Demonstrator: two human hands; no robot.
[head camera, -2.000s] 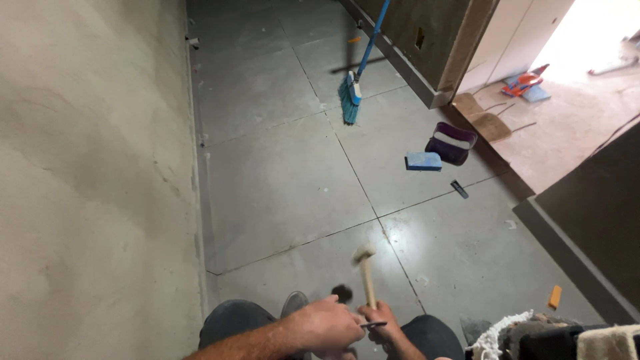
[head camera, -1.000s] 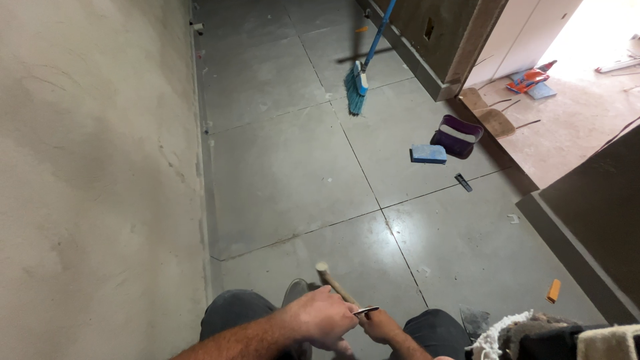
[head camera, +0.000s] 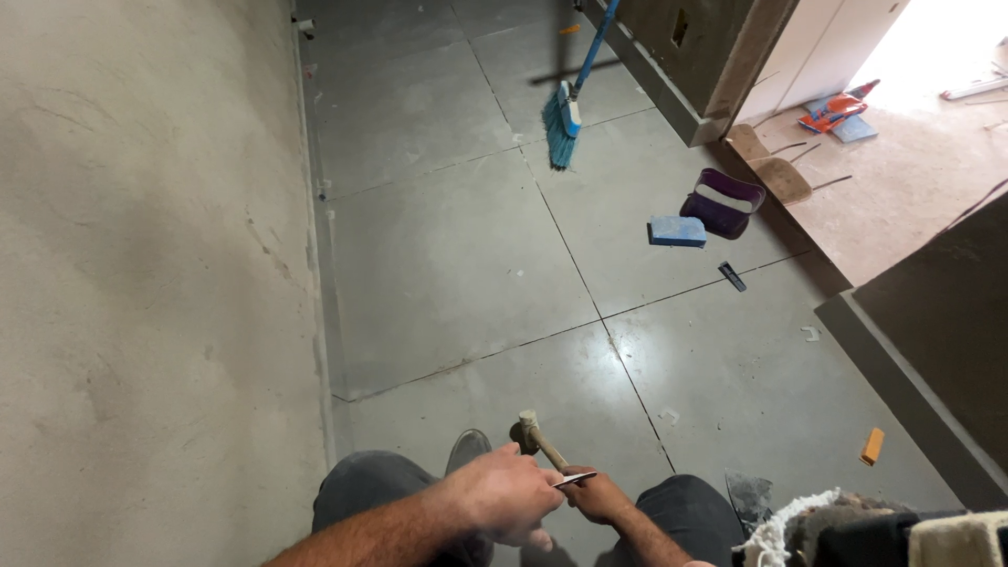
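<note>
At the bottom centre, my right hand (head camera: 600, 498) is closed around the wooden handle of a mallet (head camera: 547, 449). The mallet's head, pale on one end and dark on the other, points up and away over the grey floor tiles (head camera: 441, 260). Just left of it, my left hand (head camera: 504, 492) holds a thin, flat tool (head camera: 575, 479) whose light tip sticks out to the right, in front of my right hand. What kind of tool it is, I cannot tell. The two hands are close together between my knees, above my shoe (head camera: 468, 450).
A blue broom (head camera: 563, 126) stands ahead. To the right lie a purple pad (head camera: 723, 203), a blue block (head camera: 677, 231), a small dark strip (head camera: 732, 276) and an orange wedge (head camera: 872, 446). A plastered wall (head camera: 157, 236) rises on the left; a doorway opens at right.
The mallet has swung about in my right hand: its head was raised two seconds ago, its handle pointed up-left one second ago, and both its ends now show lower. Both hands stay close together.
</note>
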